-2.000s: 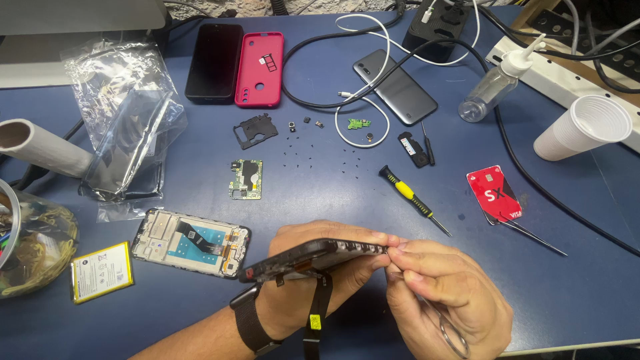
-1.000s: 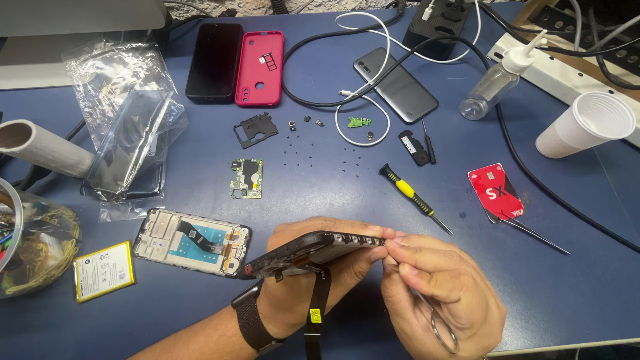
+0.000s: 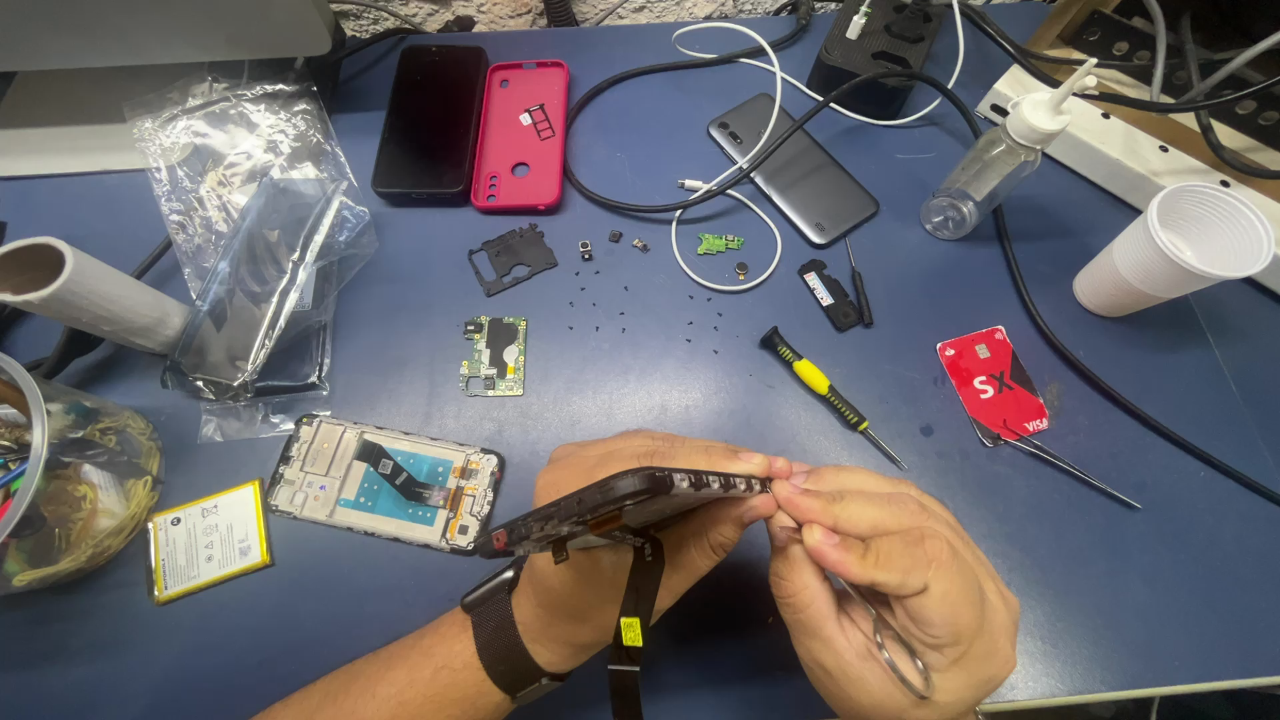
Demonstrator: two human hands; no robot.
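Note:
My left hand (image 3: 640, 560), with a dark watch on its wrist, holds a black phone frame (image 3: 600, 500) tilted and seen nearly edge-on. A black flex cable (image 3: 637, 600) with a yellow tag hangs from the frame. At the frame's right end the fingertips of my right hand (image 3: 890, 580) meet the left ones. A thin metal tool with a loop handle (image 3: 900, 655), perhaps small scissors, rests in my right hand; its tip is hidden by the fingers. Beyond the hands lie a logic board (image 3: 495, 356), a yellow-black screwdriver (image 3: 815, 385) and several tiny screws (image 3: 600, 310).
Left: a second phone frame (image 3: 385, 485), a phone battery (image 3: 208, 540), a plastic tub (image 3: 80, 490) and a clear plastic bag (image 3: 260, 230). Right: a red card (image 3: 990, 380) under tweezers (image 3: 1080, 470), a white cup (image 3: 1170, 250) and a dispenser bottle (image 3: 985, 170). Phones and cables lie at the back.
My right hand has shifted slightly about the end of the phone frame, and its fingers have changed position a little. The left hand keeps its hold.

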